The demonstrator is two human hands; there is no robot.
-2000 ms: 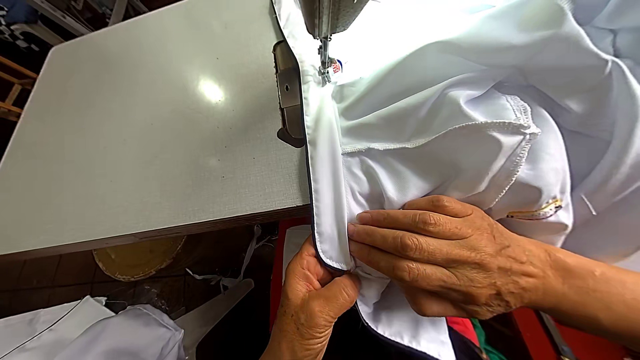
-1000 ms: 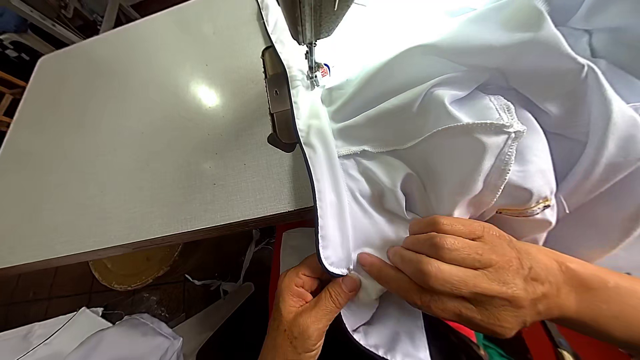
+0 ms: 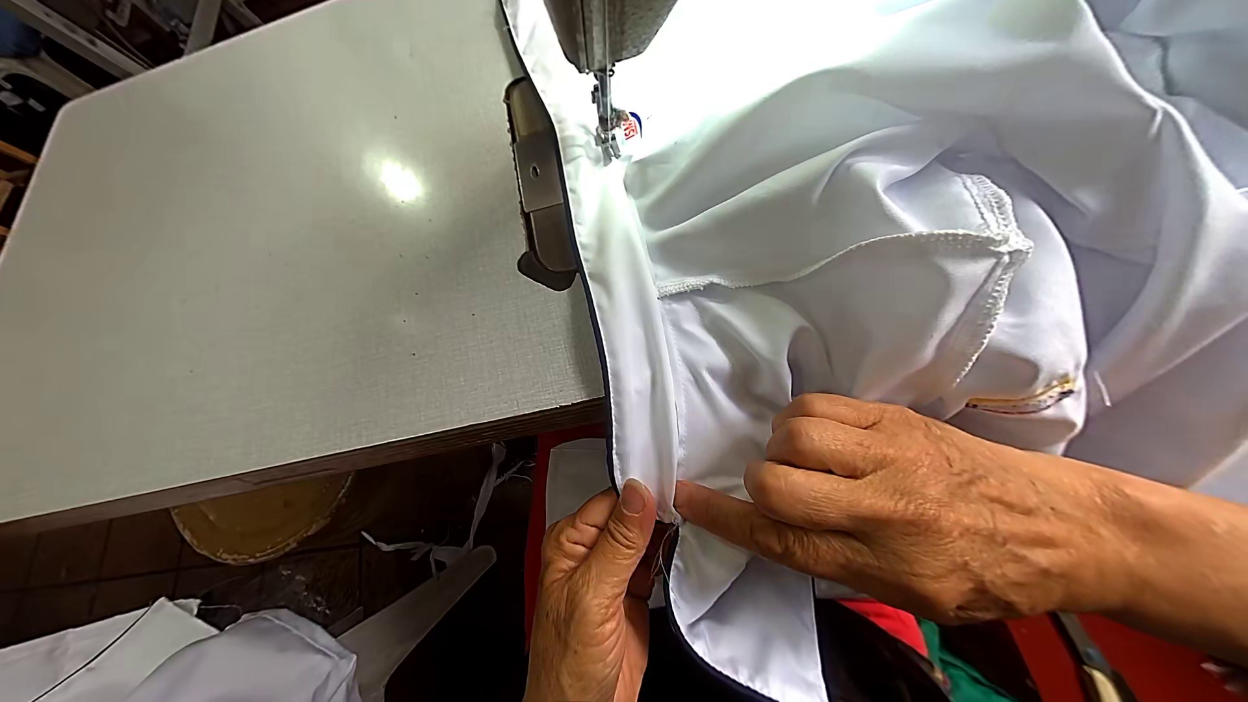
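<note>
A white garment (image 3: 877, 195) with a dark-edged band (image 3: 624, 370) runs from under the presser foot (image 3: 606, 132) of a sewing machine (image 3: 609, 34) towards me. Between thumb and fingers, my left hand (image 3: 600, 585) pinches the band's dark edge past the table's near edge. Just to its right, my right hand (image 3: 897, 507) lies on the cloth, its index fingertip touching the band's inner edge and the other fingers curled. Whether those fingers grip cloth is hidden. Serged seams and a yellowish strip (image 3: 1024, 398) show on the garment.
The pale sewing table (image 3: 292, 244) spans the left, with a metal plate (image 3: 541, 185) beside the foot. Below it are a round yellowish object (image 3: 261, 517) and more white cloth (image 3: 244, 658). Scissors (image 3: 1092, 658) lie at the lower right on something red.
My left thumb has shifted onto the face of the band. My right hand, flatter on the cloth two seconds ago, now has its index finger extended at the band's inner edge.
</note>
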